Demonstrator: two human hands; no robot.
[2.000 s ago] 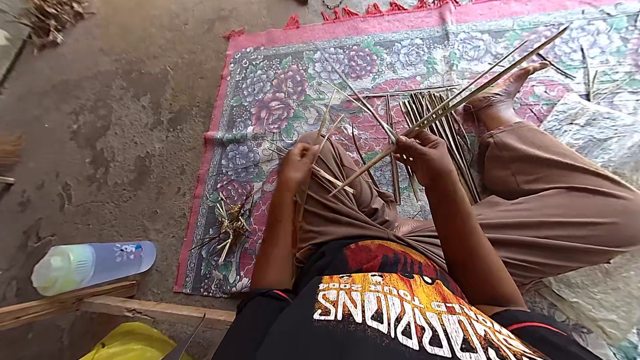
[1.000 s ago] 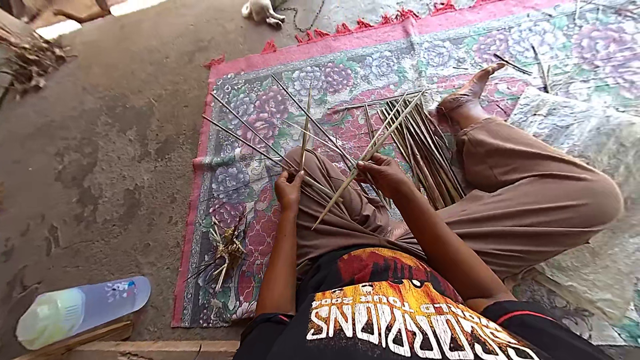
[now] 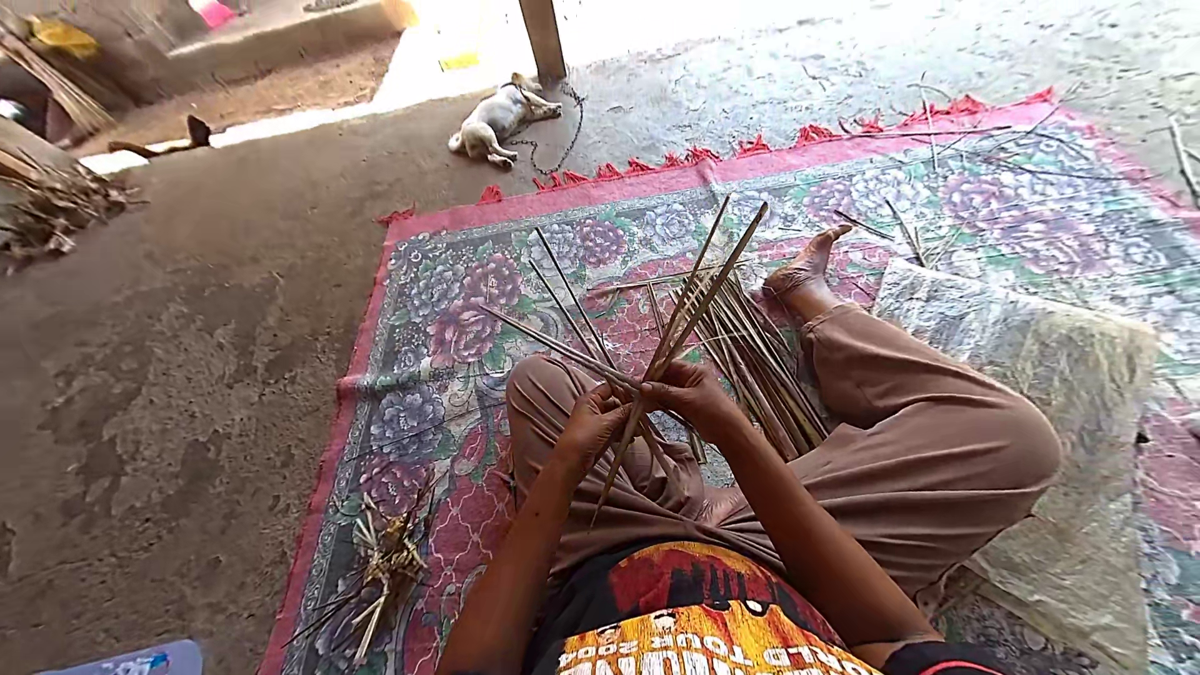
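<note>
Long, narrow dried plant strips (image 3: 698,305) cross and fan out between my two hands, above my lap. My left hand (image 3: 596,422) pinches them where they cross, over my bent knee. Close beside it, almost touching, my right hand (image 3: 692,398) grips the same strips from the other side. Just beyond my right hand, a bundle of dried strips (image 3: 764,370) lies on the floral rug (image 3: 469,319). How the held strips interlace is partly hidden by my fingers.
A small heap of scraps (image 3: 389,558) sits on the rug at left. A plastic sheet (image 3: 1031,347) lies at right under my leg. A chained white dog (image 3: 502,117) lies beyond the fringe by a post (image 3: 542,42). Dry leaves (image 3: 56,202) are piled at far left.
My hands have come together at the crossing of the strips; one and two seconds ago they were apart. The view has tilted up, showing more of the dog and post.
</note>
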